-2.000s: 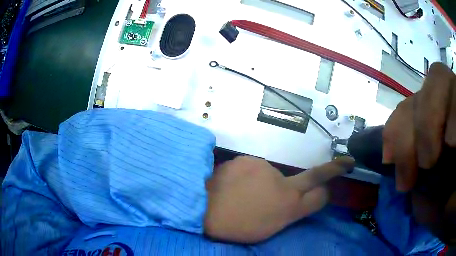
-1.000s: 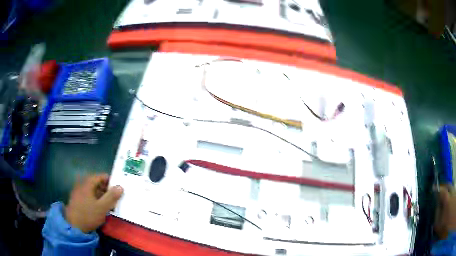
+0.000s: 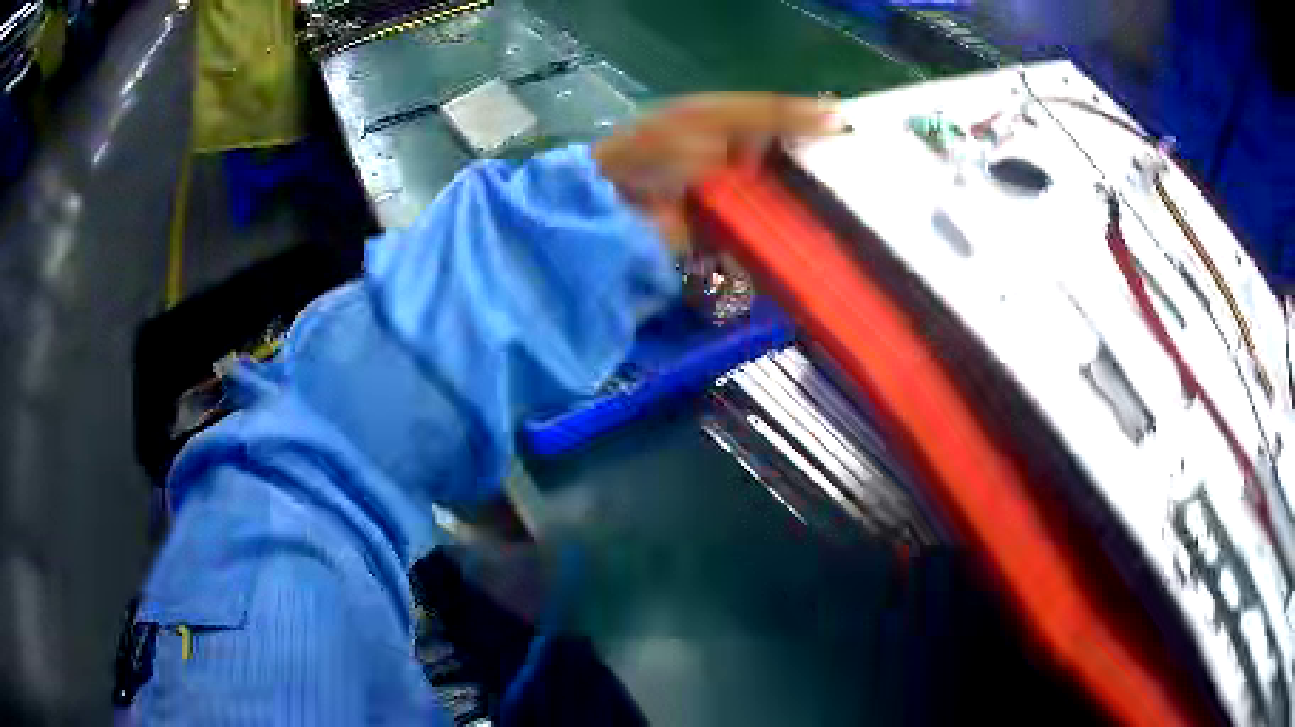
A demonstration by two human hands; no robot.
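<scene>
The white back panel (image 3: 980,270) lies at the right, turned at a slant and cut off by the right edge. A red-orange foam strip (image 3: 909,398) runs along its near side. My left hand (image 3: 717,149), blurred, is at the panel's upper left corner, with the fingers over the corner and the foam end. My right hand is not in view. The panel bears a small green circuit board (image 3: 935,132), a black oval speaker (image 3: 1018,175), a red ribbon cable (image 3: 1153,315) and a yellow-brown cable (image 3: 1200,242).
A blue bin (image 3: 646,381) is partly hidden by my blue sleeve. Narrow silver metal strips (image 3: 810,433) lie between it and the foam. A pale flat block (image 3: 489,114) lies on the bench farther off. Floor (image 3: 85,313) and a dark container (image 3: 213,334) are at the left.
The view has swung left. The panel now shows at the right at a steep slant, close to the bin and metal strips. My left hand is still at its corner; my right hand has left the view.
</scene>
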